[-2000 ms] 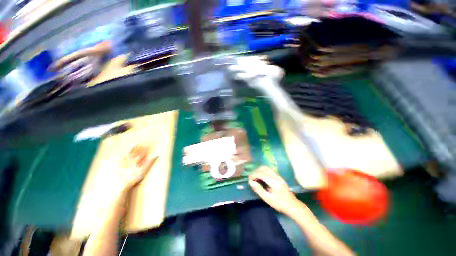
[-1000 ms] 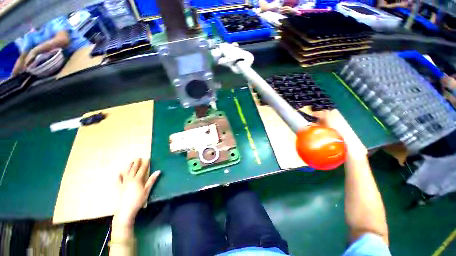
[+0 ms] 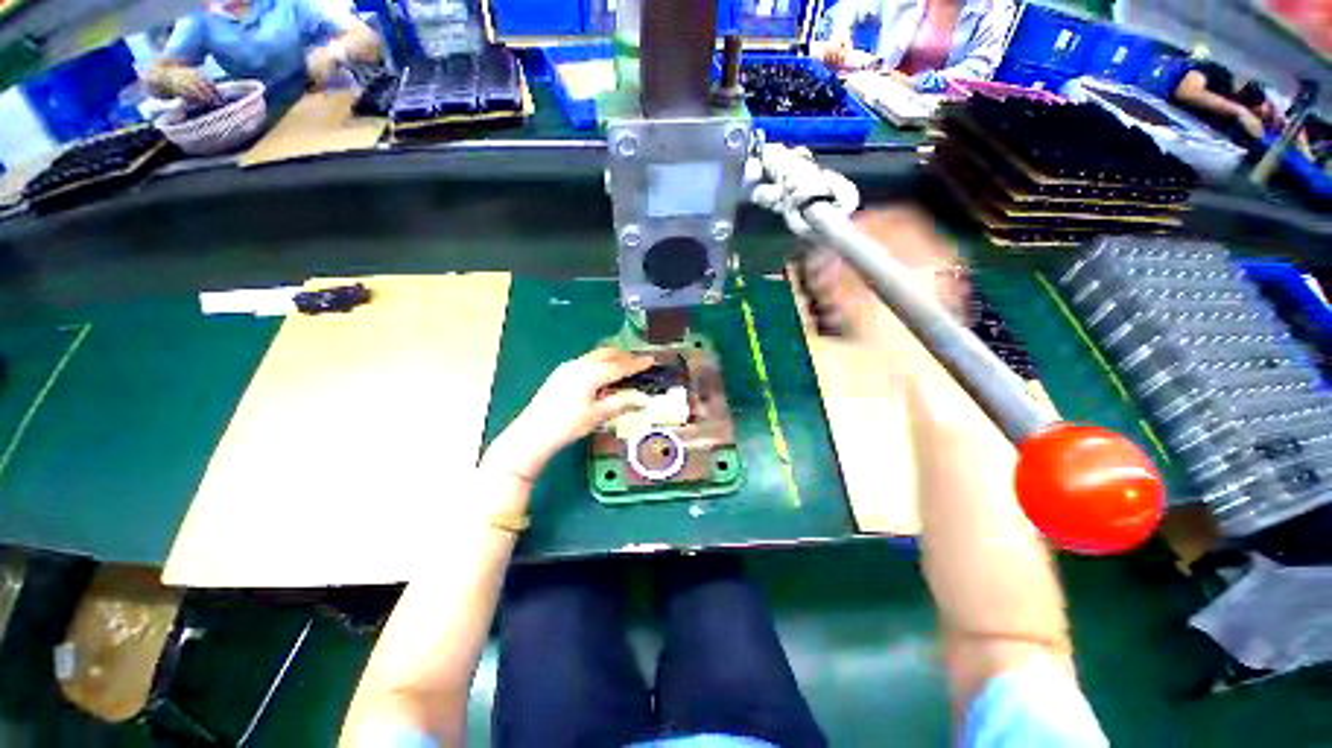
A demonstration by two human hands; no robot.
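The arbor press (image 3: 678, 205) stands in the middle, with its pale fixture (image 3: 669, 411) and white ring (image 3: 656, 453) on a brown plate. My left hand (image 3: 582, 403) holds a black plastic part (image 3: 653, 379) at the fixture, below the ram. My right hand (image 3: 913, 271) is blurred, over the black parts (image 3: 1005, 333) on the right cardboard (image 3: 862, 424), behind the press lever (image 3: 935, 325). Whether its fingers hold anything cannot be told. The lever's red ball knob (image 3: 1090, 488) is at the right.
The left cardboard (image 3: 351, 424) has a black part (image 3: 333, 298) and a white strip (image 3: 249, 301) at its far edge. Clear trays (image 3: 1212, 380) stand at right. Loaded cardboard layers (image 3: 1066, 161) lie beyond the belt, where other people sit.
My left hand has moved from the left cardboard to the fixture, where a black part now shows. My right hand has moved farther back over the parts. The view has shifted.
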